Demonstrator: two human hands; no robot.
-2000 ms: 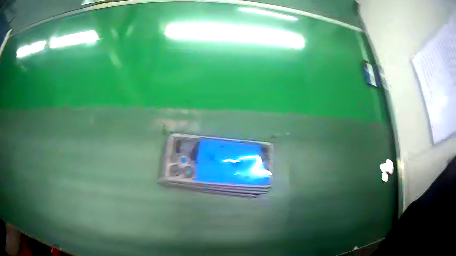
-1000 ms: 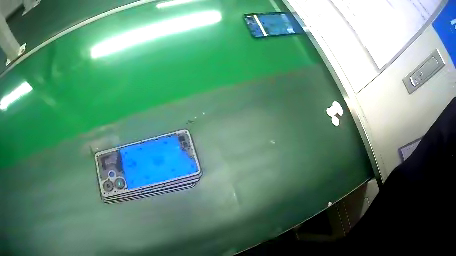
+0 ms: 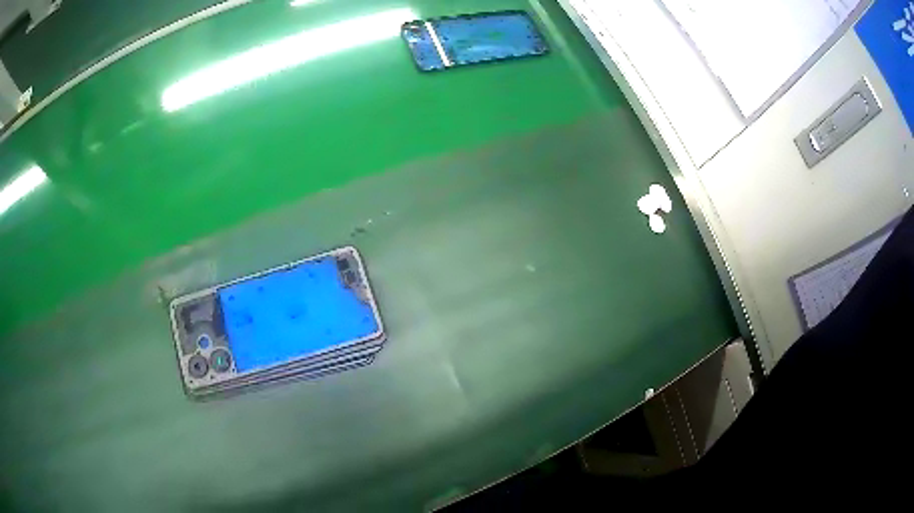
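Note:
A stack of several phone units point(image 3: 281, 319) lies on the dull green bench mat point(image 3: 521, 271), left of centre. The top unit shows a bright blue film and round camera rings at its left end. A single phone unit point(image 3: 486, 42) with a blue face and a pale strip near its left end lies on the bright green conveyor belt point(image 3: 251, 150) at the top. Neither of my hands is in view.
Small white pieces point(image 3: 655, 207) lie near the mat's right edge. A pale metal cabinet point(image 3: 762, 200) with paper sheets point(image 3: 742, 50) and a recessed latch point(image 3: 840, 122) stands at the right. A dark shape, perhaps clothing, fills the lower right corner.
The view has turned to the right, so the stack now sits further left. The single phone on the belt has moved left from the belt's right edge. The stack looks untouched.

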